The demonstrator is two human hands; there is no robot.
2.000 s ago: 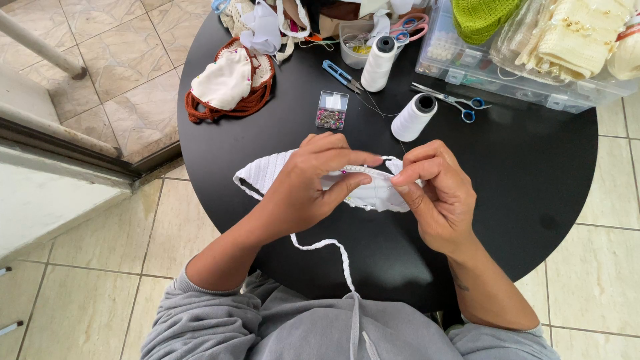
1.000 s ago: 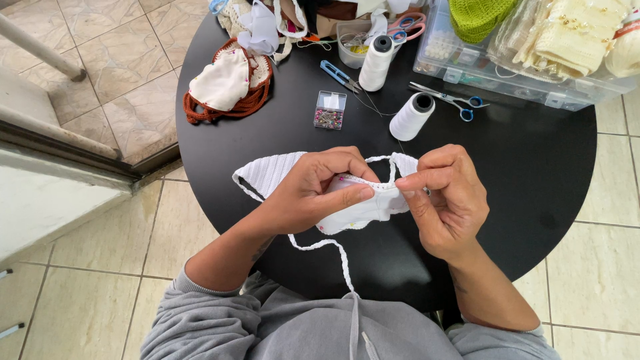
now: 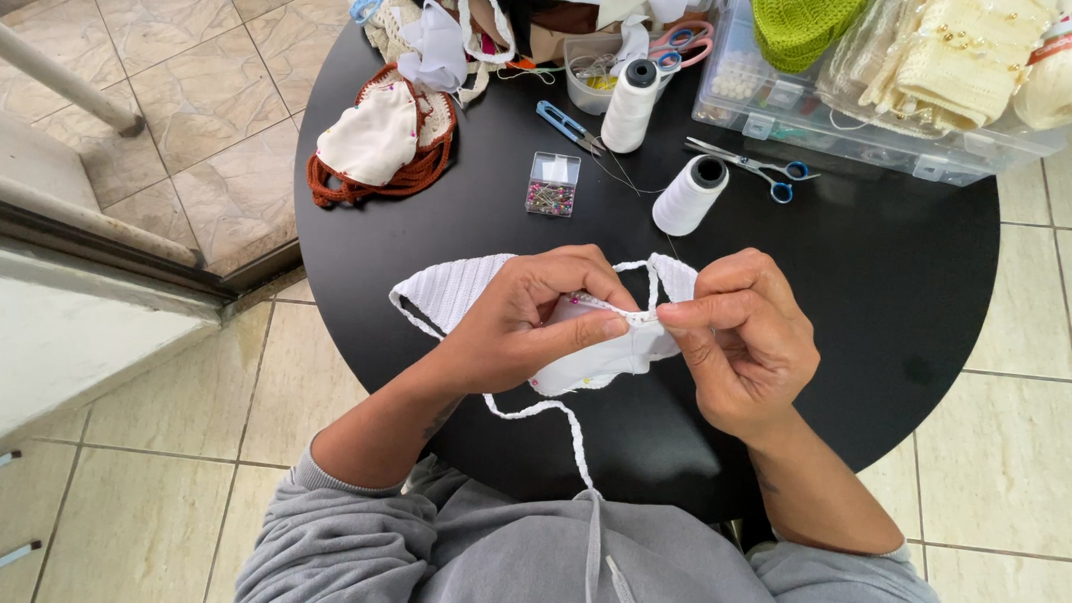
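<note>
A white crocheted piece (image 3: 452, 289) with a ribbed cup and thin cords lies across the black round table. My left hand (image 3: 553, 314) pinches its top edge, where a white fabric lining (image 3: 578, 356) is fixed with colored ball-head pins. Close beside it, the thumb and index finger of my right hand (image 3: 741, 335) close on the same edge; a needle between them cannot be made out. A thin thread runs down over the lining. One braided white cord (image 3: 576, 431) trails toward my lap.
Beyond my hands stand two white thread cones (image 3: 630, 107) (image 3: 690, 197), a pin box (image 3: 553, 186), blue thread snips (image 3: 568, 126) and scissors (image 3: 758, 167). Brown-edged crochet (image 3: 381, 138) lies back left, a clear organizer case (image 3: 854, 138) back right.
The lining has come more into view below my left hand than two seconds ago. My right hand stays close to the edge, its fingers slightly shifted.
</note>
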